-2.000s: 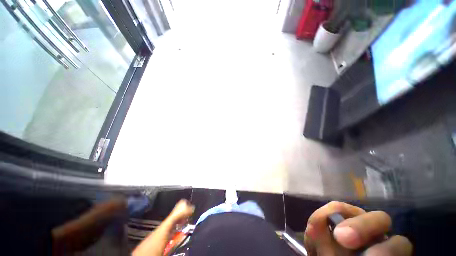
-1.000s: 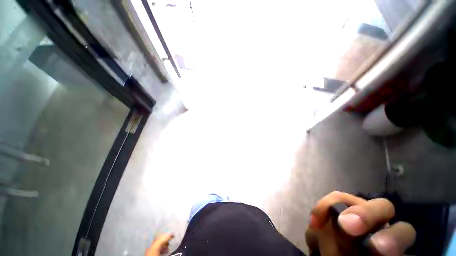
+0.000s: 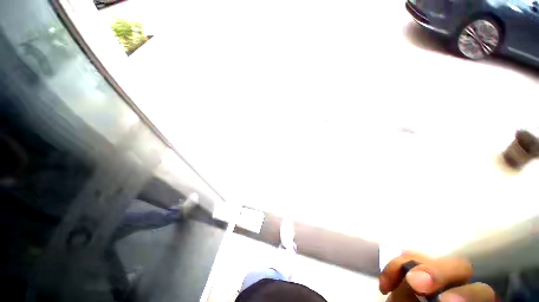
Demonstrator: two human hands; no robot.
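Note:
My right hand [image 3: 440, 278] is at the lower right, close to the camera and cut off by the bottom edge. Its thumb and fingers are closed on a small dark object [image 3: 409, 266]; only its dark tip shows between them. What the object is cannot be told. My left hand is not in view. The dark top of my clothing [image 3: 281, 292] and a bit of light blue cloth show at the bottom middle, with a white shoe [image 3: 288, 235] just ahead.
A glass panel [image 3: 77, 147] with a reflection of legs fills the left side. The ground ahead [image 3: 331, 118] is overexposed. A dark blue car [image 3: 473, 29] is at the upper right, a dark pot-like object [image 3: 521, 150] at the right, and a green plant [image 3: 129, 35] at the upper left.
The doorway and indoor floor have given way to bright outdoor ground with a car. My left hand has left the picture. My right hand still holds the dark object, slightly lower.

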